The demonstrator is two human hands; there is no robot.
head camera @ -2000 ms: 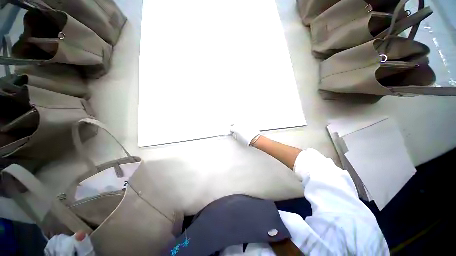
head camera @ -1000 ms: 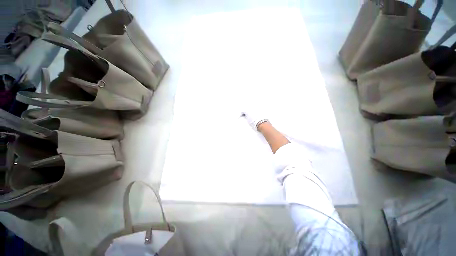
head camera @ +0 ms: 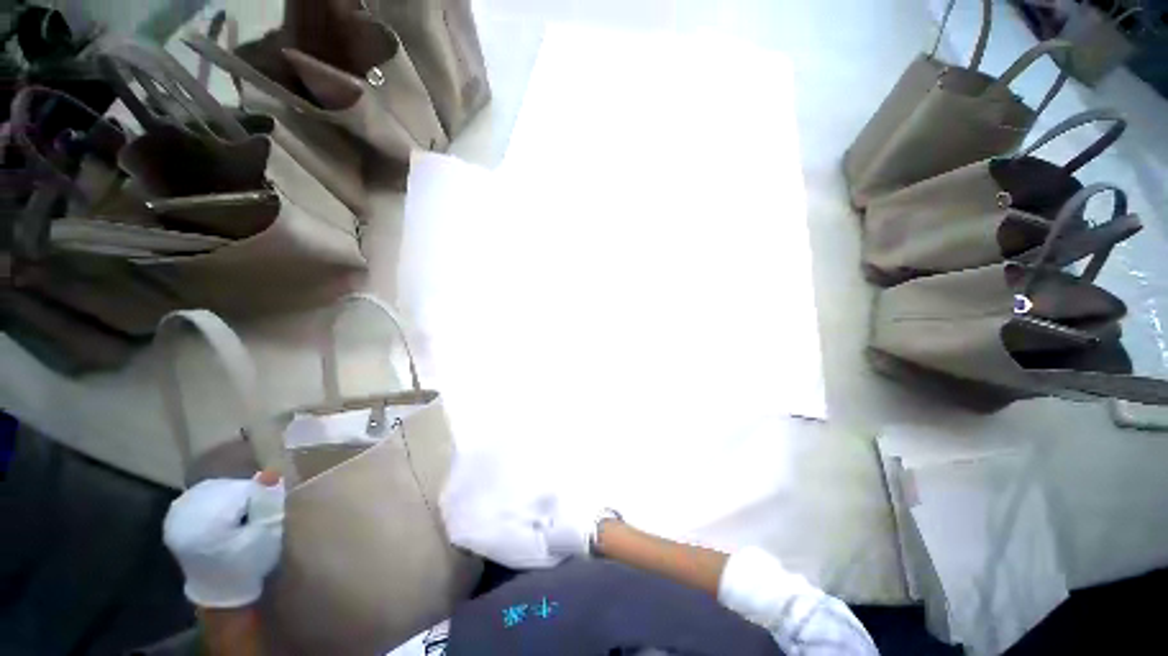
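Observation:
A taupe tote bag (head camera: 365,551) stands upright at the lower left, with two handle loops up and white paper showing in its mouth. My left hand (head camera: 228,538), in a white glove with a bare fingertip, is closed on the bag's near left rim. My right hand (head camera: 564,532), also white-gloved, is low at the centre, closed on a thin white tissue sheet (head camera: 493,506) that billows beside the bag. Its fingers blend into the paper. The sheet lies partly over the bright tissue stack (head camera: 666,231), with its far corner spread left of the stack.
Taupe tote bags stand in a row at left (head camera: 295,256) and another at right (head camera: 948,314), mouths open. A smaller pad of white sheets (head camera: 980,538) lies at the right table edge. The cream table (head camera: 845,474) curves towards my apron (head camera: 615,622).
My right hand has come back from the middle of the stack towards me and the bag, drawing a tissue sheet with it. My left hand, out of view one second ago, shows at the bag again.

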